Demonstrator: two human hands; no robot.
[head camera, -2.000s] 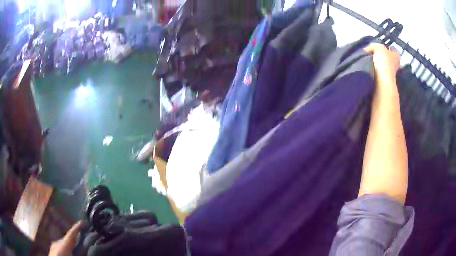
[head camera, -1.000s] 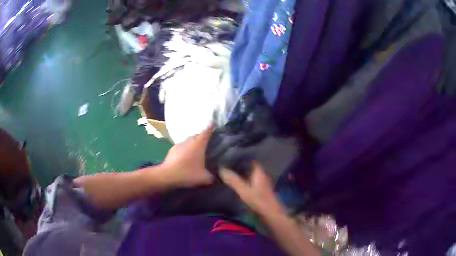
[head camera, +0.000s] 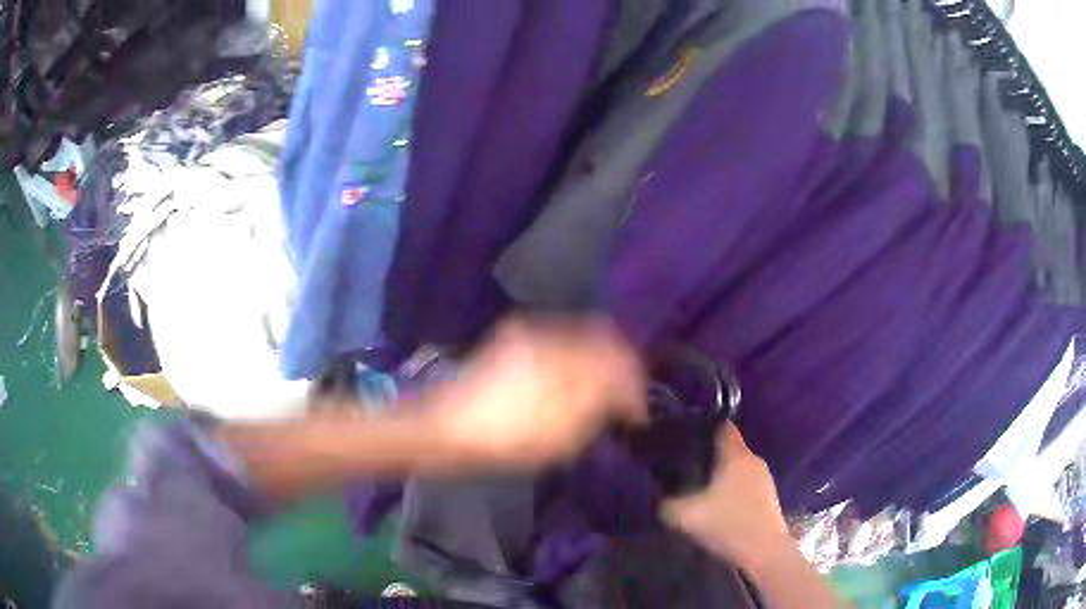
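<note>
A bunch of black clothes hangers (head camera: 697, 434) with dark grey and purple garments (head camera: 470, 518) is low in front of me. My right hand (head camera: 732, 500) is closed around the bunch from the right. My left hand (head camera: 536, 393) is strongly blurred just left of the hangers; its fingers cannot be made out, nor whether it holds anything. Grey-and-purple garments (head camera: 786, 274) hang in a row behind and to the right. One has a small yellow mark (head camera: 673, 71) on its grey part.
A blue garment with pink flowers (head camera: 345, 202) hangs left of the row. White cloth (head camera: 214, 262) fills an open carton at the left, on the green floor (head camera: 36, 393). The rail (head camera: 1012, 60) runs at upper right. Clear plastic (head camera: 846, 535) and a red round thing (head camera: 1004, 527) are lower right.
The view has swung right. My right hand has left the rail and now grips the hanger bunch, which has moved right in view. My left hand has come up beside it from the lower left.
</note>
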